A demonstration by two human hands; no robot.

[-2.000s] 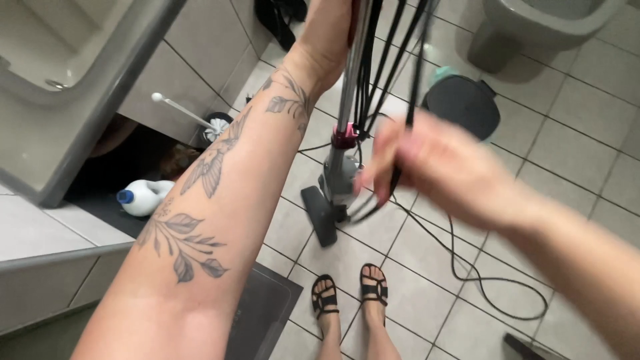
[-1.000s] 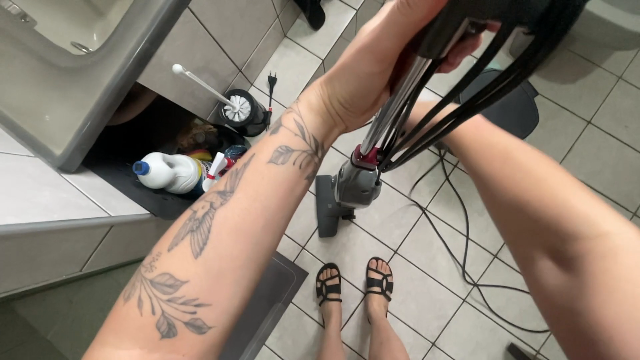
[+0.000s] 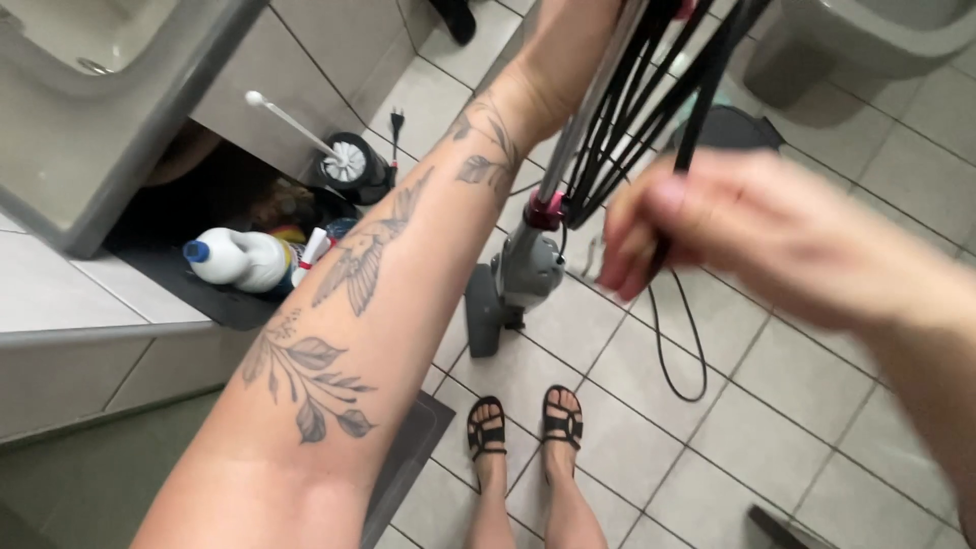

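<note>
A stick vacuum cleaner with a metal tube point(image 3: 573, 145) and a grey floor head point(image 3: 484, 313) stands on the tiles, tilted. My left hand point(image 3: 576, 30) is at the upper part of the tube; its fingers are cut off by the top edge, so its grip is hidden. Several loops of black power cord point(image 3: 621, 114) hang along the tube. My right hand point(image 3: 671, 217), blurred, is closed on the black cord to the right of the tube. A loose loop of cord hangs below that hand.
A sink point(image 3: 84, 99) is at the upper left. Below it are a white bottle with a blue cap point(image 3: 244, 259) and a toilet brush in its black holder point(image 3: 347, 164). A plug point(image 3: 396, 126) lies behind. At the upper right are a toilet point(image 3: 801, 53) and a black bin point(image 3: 724, 130). A dark mat point(image 3: 419, 450) lies left of my feet.
One second ago the vacuum's upper part was in view by my left hand; now it is out of frame. My right hand has come into view, with cord in its fingers.
</note>
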